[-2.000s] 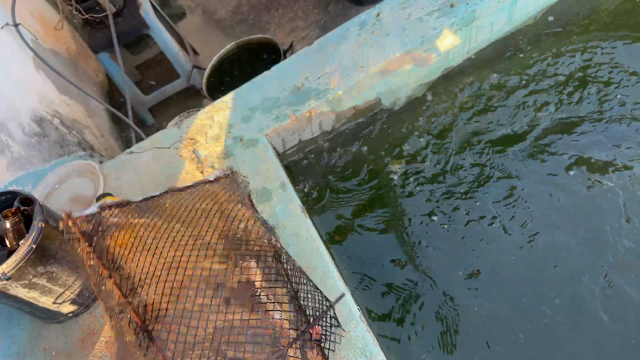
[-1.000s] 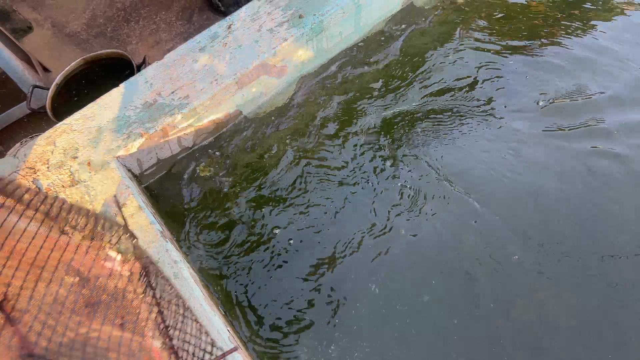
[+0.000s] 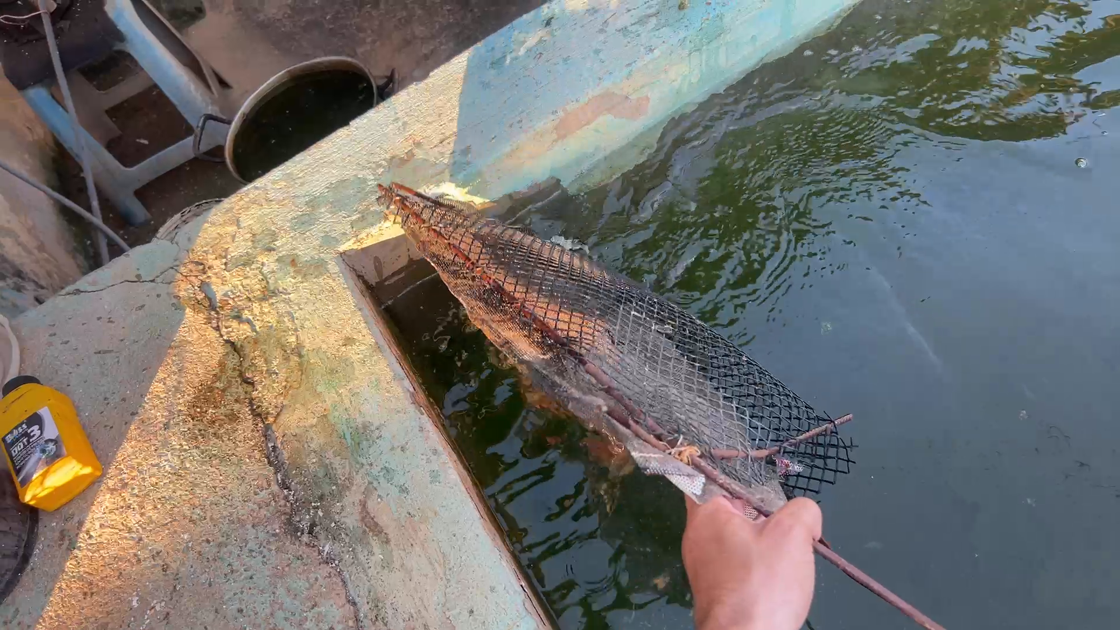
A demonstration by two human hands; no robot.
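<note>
My right hand [image 3: 752, 560] enters from the bottom edge, right of centre, closed around the rod frame of a mesh panel [image 3: 604, 324]. The panel has black plastic netting and finer mesh tied to rusty rods. It is held tilted over dark green water [image 3: 962, 350], its far end at the inner corner of the tank's concrete rim [image 3: 289, 350]. One rod sticks out past my hand toward the lower right. Brownish matter shows in the water under the panel. My left hand is not in view.
A yellow plastic bottle [image 3: 54, 451] with a black cap lies on the rim at the left. Behind the rim are a round pot [image 3: 302, 114] of dark liquid and a pale blue plastic frame [image 3: 140, 166]. A long crack runs along the near rim.
The mesh panel lay on the rim in the earlier frames; now it is over the water at the corner. My right hand has come into view, holding it.
</note>
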